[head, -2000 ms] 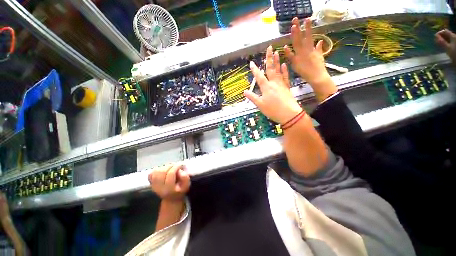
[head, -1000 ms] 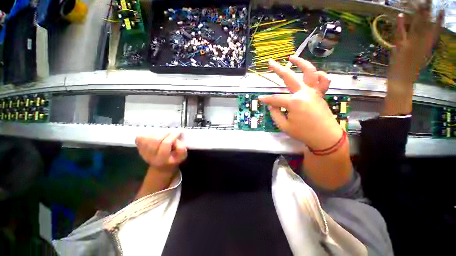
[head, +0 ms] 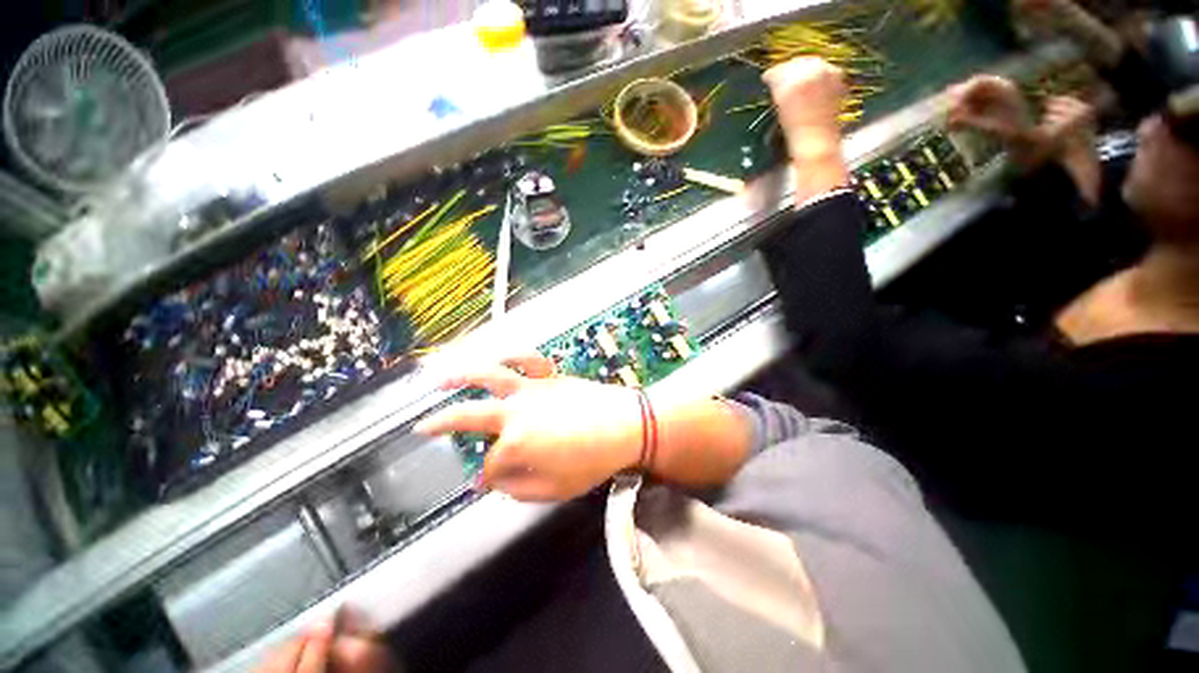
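Note:
A green circuit board panel (head: 608,339) with yellow, white and dark parts lies between the conveyor rails. My right hand (head: 559,431), with a red string at the wrist, is over the panel's left end, fingers spread towards the left. I see nothing held in it; its palm side is partly hidden. My left hand (head: 326,649) is at the bottom edge, cut off and blurred, by the near rail; what its fingers do is unclear. Beyond the rail stands a black tray (head: 250,345) of small loose components, with yellow wires (head: 441,280) right of it.
A pale strip (head: 502,256) and a small clear round item (head: 540,210) lie beside the wires. A tan ring (head: 655,116) is farther back. A neighbour's hand (head: 806,95) is over more yellow wires. Another board panel (head: 907,180) is at right. A fan (head: 86,108) stands upper left.
The view has turned and shifted right. My right hand now reaches across the panel's left end. My left hand has dropped to the bottom edge. More people's hands show at right.

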